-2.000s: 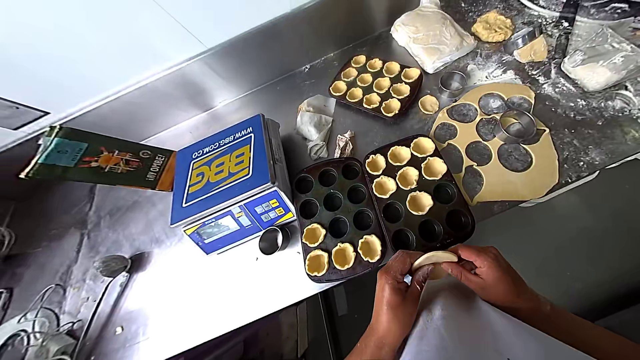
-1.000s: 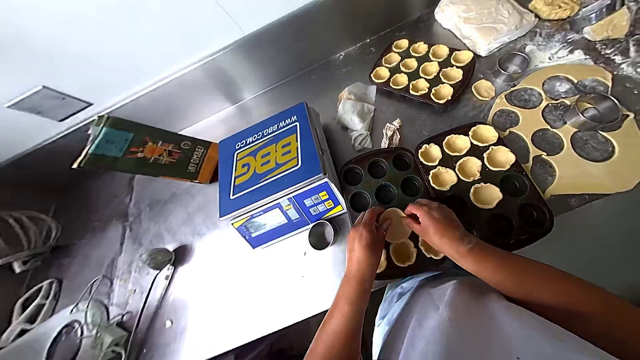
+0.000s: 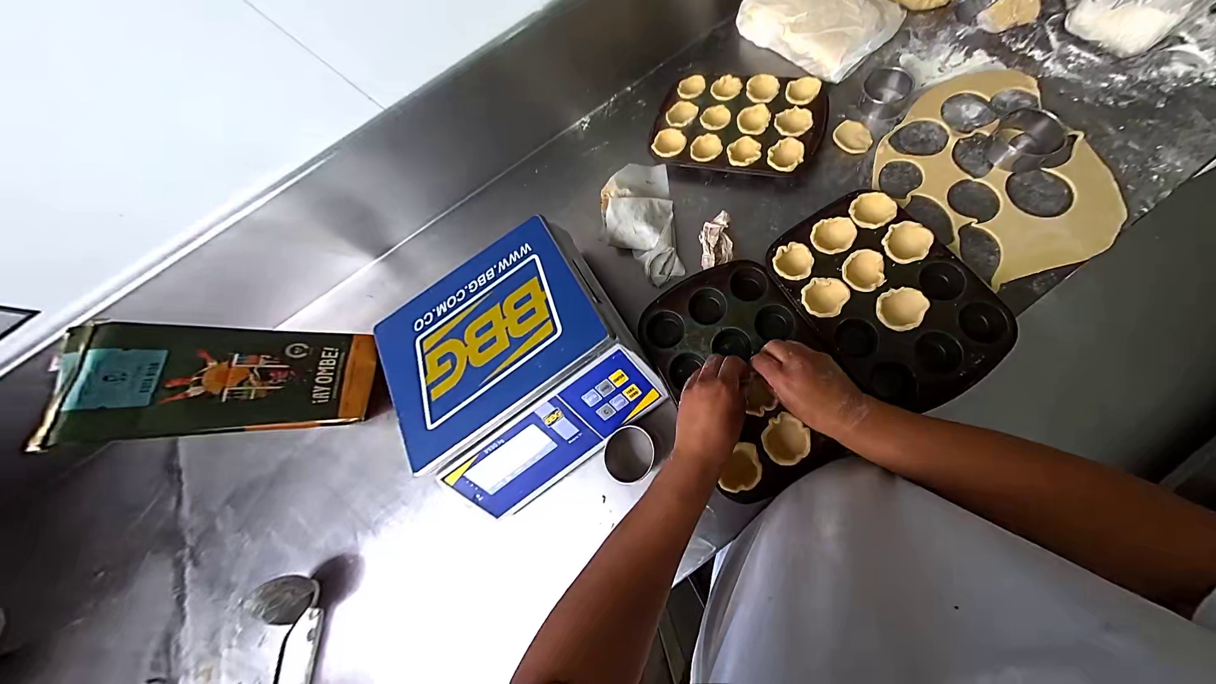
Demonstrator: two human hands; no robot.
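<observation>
Both of my hands are over the nearer dark muffin tin (image 3: 665, 309), fingertips down at one of its cups. My left hand (image 3: 711, 408) is on the left side of that cup and my right hand (image 3: 812, 385) on the right, its fingers bent inward. Dough (image 3: 758, 394) shows just below my fingertips; how the fingers touch it is partly hidden. Dough-lined cups (image 3: 787, 439) lie nearer my apron, and unlined cups farther away. Against this tin on the right is a second muffin tin (image 3: 999, 347), partly filled with dough shells (image 3: 863, 270).
A blue-topped digital scale (image 3: 503, 332) and a metal ring cutter (image 3: 629, 454) stand left. Behind are a filled muffin tin (image 3: 738, 169), crumpled paper (image 3: 638, 214) and a bag of dough (image 3: 817, 33). Cut-out rolled dough (image 3: 1083, 223) lies right, a spoon-like utensil (image 3: 285, 600) lower left.
Two seconds ago my hands held a dough disc near the apron, beside the tins. They moved to the nearer tin and the disc went down to a cup. The view has shifted.
</observation>
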